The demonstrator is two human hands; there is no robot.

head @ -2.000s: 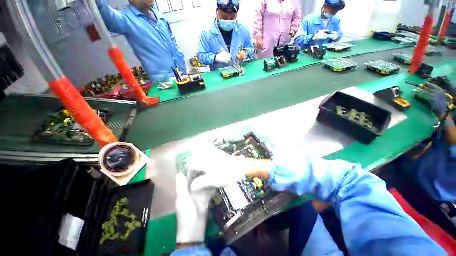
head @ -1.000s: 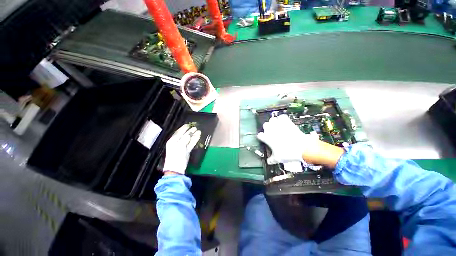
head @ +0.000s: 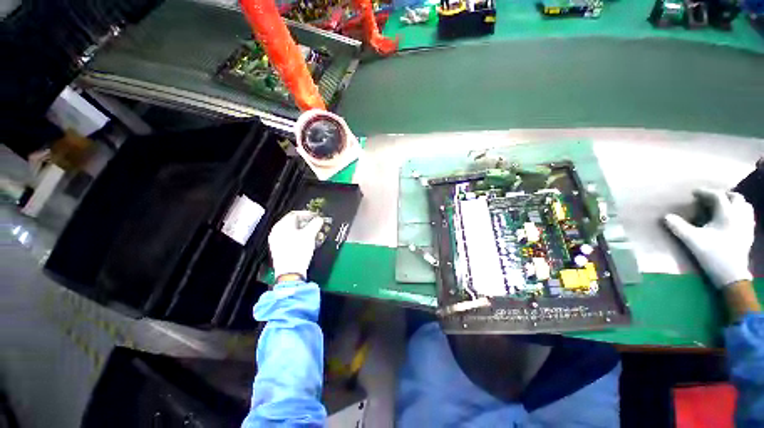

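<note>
A green circuit board (head: 536,242) lies in a black carrier (head: 616,288) on the grey-green mat (head: 413,217), with a long white block and yellow parts facing up. My gloved left hand (head: 295,241) is over the shallow black tray (head: 342,205) at the left, its fingertips by small olive-green parts (head: 317,206). Whether it grips one is unclear. My gloved right hand (head: 722,234) is right of the mat, beside a black bin (head: 756,188) cut off by the frame edge. Something olive-green shows at its fingers; I cannot tell if it is held.
A tape-like roll (head: 323,138) sits at the bench corner beside an orange-red post (head: 285,54). Large black crates (head: 159,226) stand at the left. The green conveyor (head: 544,84) runs behind the metal sheet. A red sheet (head: 706,407) is at the lower right.
My right hand has left the board and moved right to the bin, uncovering the white block. My left hand went from the board to the left tray and remains there. The view has turned downward and left.
</note>
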